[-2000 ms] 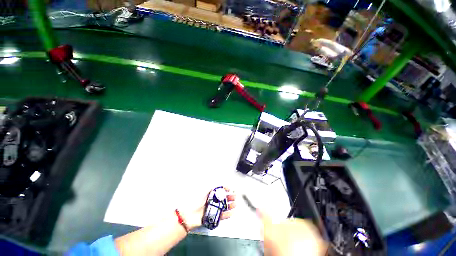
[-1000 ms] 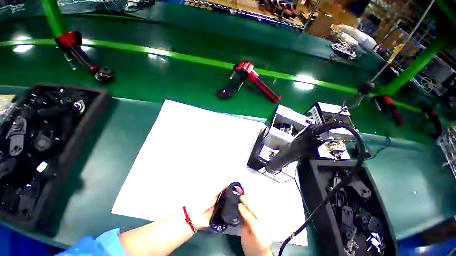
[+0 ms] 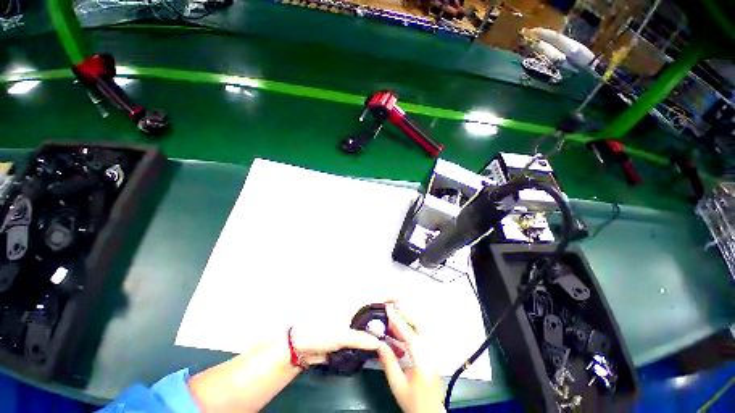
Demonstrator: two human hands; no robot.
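A black housing [image 3: 346, 360] is held between my two bare hands over the near edge of the white work sheet [image 3: 282, 250]. Its round end shows a pale round spot. My left hand [image 3: 334, 340] lies across it from the left, a red band at the wrist. My right hand [image 3: 403, 355] has its fingers on the round end from the right. The fingers hide much of the housing. The black electric screwdriver [image 3: 467, 226] hangs untouched over the screw feeder [image 3: 455, 189], tip towards the sheet.
The left parts bin [image 3: 121, 218] holds black housings. The right parts bin [image 3: 500, 282] holds black and metal parts. The driver cord [image 3: 504, 335] curves down beside my right hand. Red-and-black arm assemblies [image 3: 407, 129] lie along the green surface.
Two seconds ago the housing lay open-faced in my left palm, my right hand apart and blurred. My right hand has since joined it; over the last second the housing has turned and my left fingers cover it.
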